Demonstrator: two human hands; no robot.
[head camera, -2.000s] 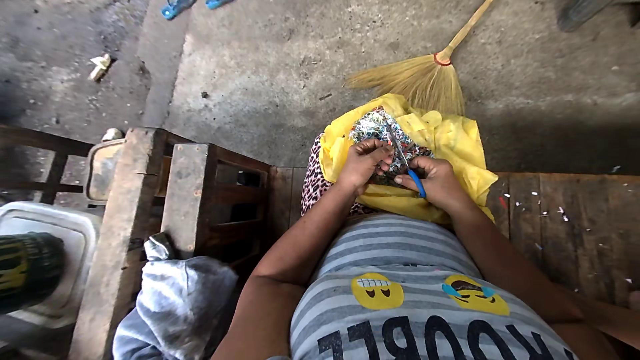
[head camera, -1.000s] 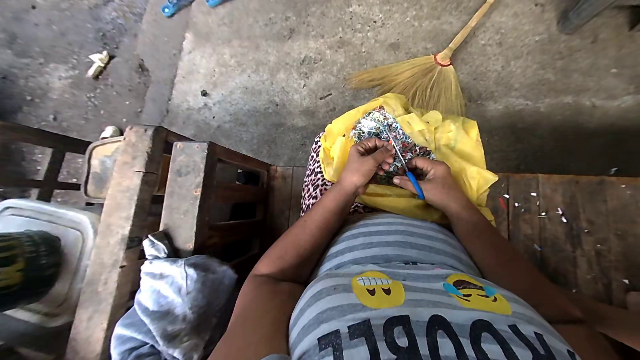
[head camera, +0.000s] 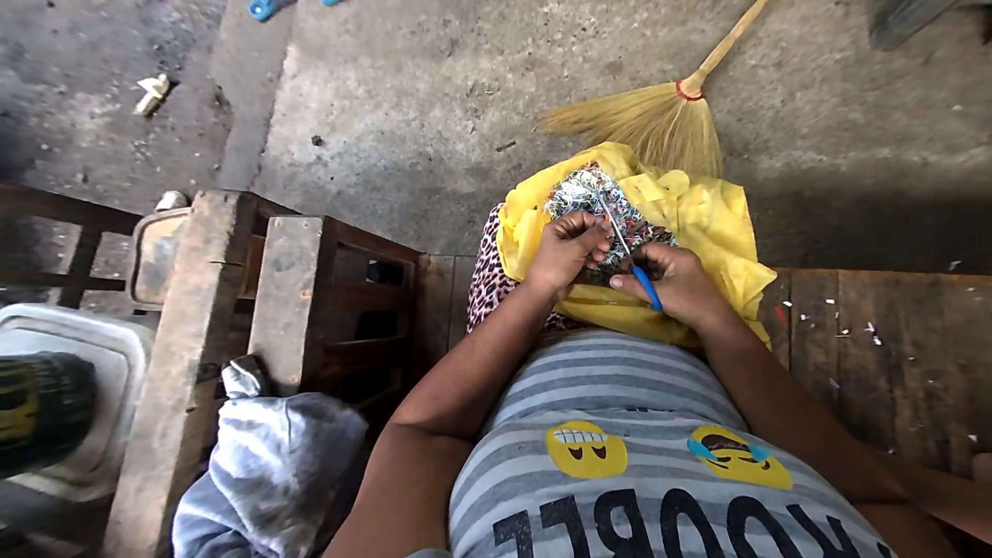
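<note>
My right hand (head camera: 676, 280) is closed on blue-handled scissors (head camera: 645, 287), whose long metal blades point up and left over a heap of small cut scraps (head camera: 590, 190). The scraps lie in a crumpled yellow plastic bag (head camera: 717, 225) on my lap. Just left of the blades, my left hand (head camera: 572, 248) has its thumb and fingertips pinched together above the scraps; a tiny reddish bit shows at the fingertips, but what it holds is mostly hidden. Leopard-print cloth (head camera: 484, 279) shows beside the bag.
A straw broom (head camera: 674, 116) lies on the concrete floor beyond the bag. Small scraps dot the wooden bench (head camera: 891, 349) at the right. Wooden posts and rails (head camera: 291, 294), a grey cloth (head camera: 271, 465) and a white plastic lid or tray (head camera: 116, 349) are at the left.
</note>
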